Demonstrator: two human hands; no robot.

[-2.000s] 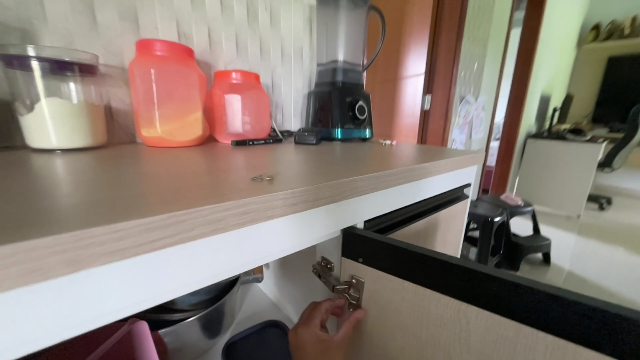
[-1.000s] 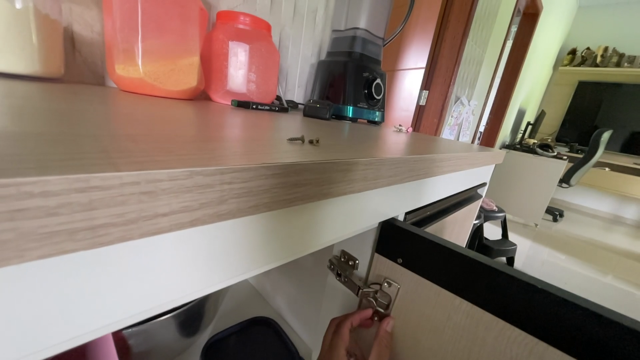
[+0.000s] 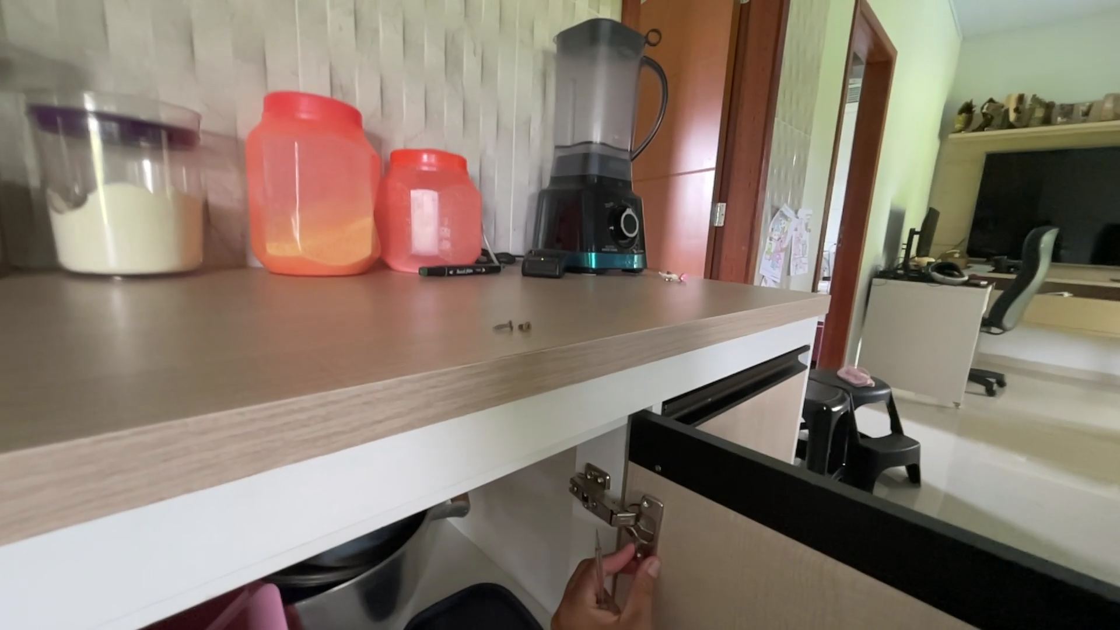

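My left hand [image 3: 612, 586] is low in view at the inner face of the cabinet door [image 3: 744, 542]. Its thumb and index finger pinch together at the lower end of the metal hinge [image 3: 643, 521], against the plate on the door. A thin, pointed metal piece [image 3: 599, 560] stands upright among the fingers; its kind cannot be told. The hinge arm reaches left to a mount on the cabinet's side panel. Two small screws [image 3: 514, 326] lie on the wood-look countertop [image 3: 350, 350] above. My right hand is out of view.
Overhead runs the countertop's front edge [image 3: 420, 394]. Below it are a metal pot [image 3: 376, 560], a pink container [image 3: 254, 608] and a dark tray [image 3: 472, 608]. Jars [image 3: 312, 192], a marker [image 3: 459, 270] and a blender [image 3: 595, 157] stand or lie behind. Black stools [image 3: 875, 437] stand beyond the door.
My left hand stays at the hinge plate; the thin metal piece among its fingers now shows. The view has shifted between frames.
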